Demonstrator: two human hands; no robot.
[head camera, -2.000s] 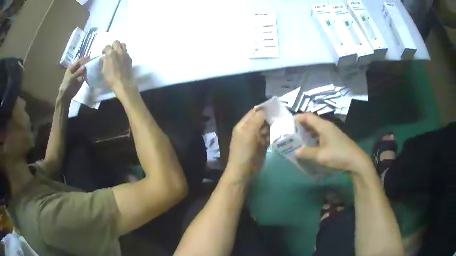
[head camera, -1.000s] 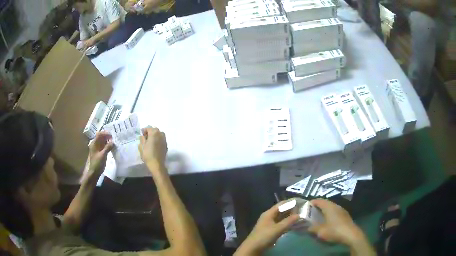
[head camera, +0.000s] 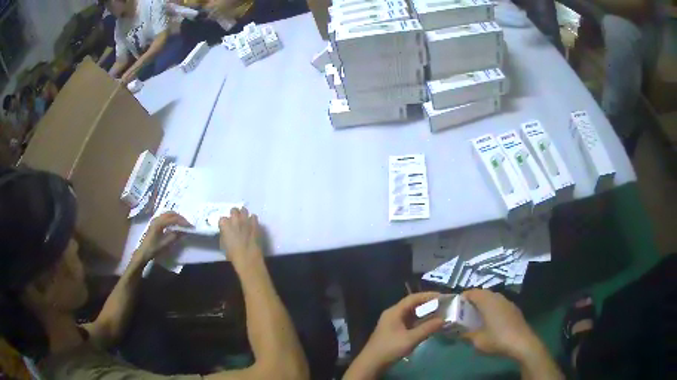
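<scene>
A white retail box (head camera: 462, 315) is held over my lap, below the table edge, with its end toward me and small white end flaps standing open. My left hand (head camera: 401, 326) holds the box's left side, fingers at a flap. My right hand (head camera: 499, 323) is wrapped around its right side. The inside of the box cannot be made out.
Loose leaflets (head camera: 486, 269) lie below the table edge. Finished boxes (head camera: 512, 172) stand near the edge, more are stacked (head camera: 382, 59) mid-table. A printed card (head camera: 408, 188) lies there. A person (head camera: 245, 260) at left handles paper beside a brown carton (head camera: 93, 148).
Since two seconds ago the view has tilted up, and the box's open end has turned toward me. Over the last second my hands barely moved; the person at left lowered the paper onto the table.
</scene>
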